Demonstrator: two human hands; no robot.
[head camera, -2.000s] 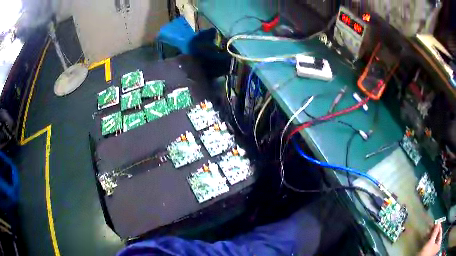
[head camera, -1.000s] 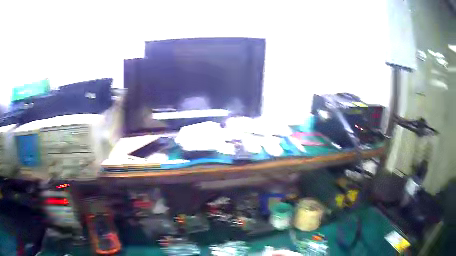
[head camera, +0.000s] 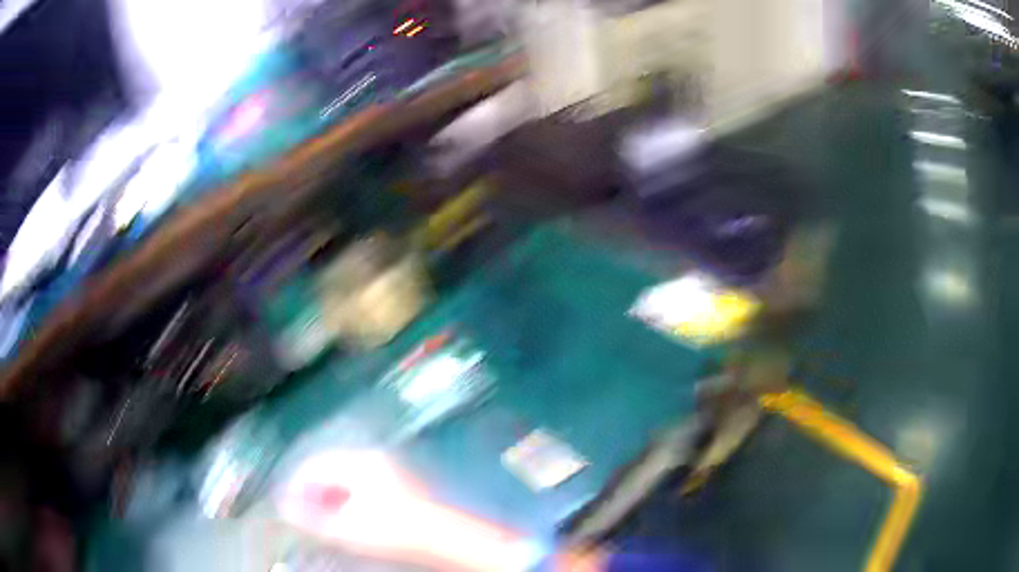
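The whole view is strongly blurred. A hand and forearm, overexposed and pale, reach over the green bench top from the bottom; it looks like my right hand, with a blue sleeve at the bottom edge. Its fingers and anything in them cannot be made out. A circuit board with an orange-red edge lies on the bench beyond the hand. Another pale board shows left of the hand. A small whitish square item lies right of the hand. My left hand is not in view.
A tan round container stands at the rear of the bench, beside a greenish tub. A wooden-edged shelf runs diagonally at upper left. A white and yellow item lies near the right bench edge. A yellow floor line is beyond.
The view has swung right and tilted, from the shelf and screen to the bench's right end and the floor. The hand and forearm now show much larger.
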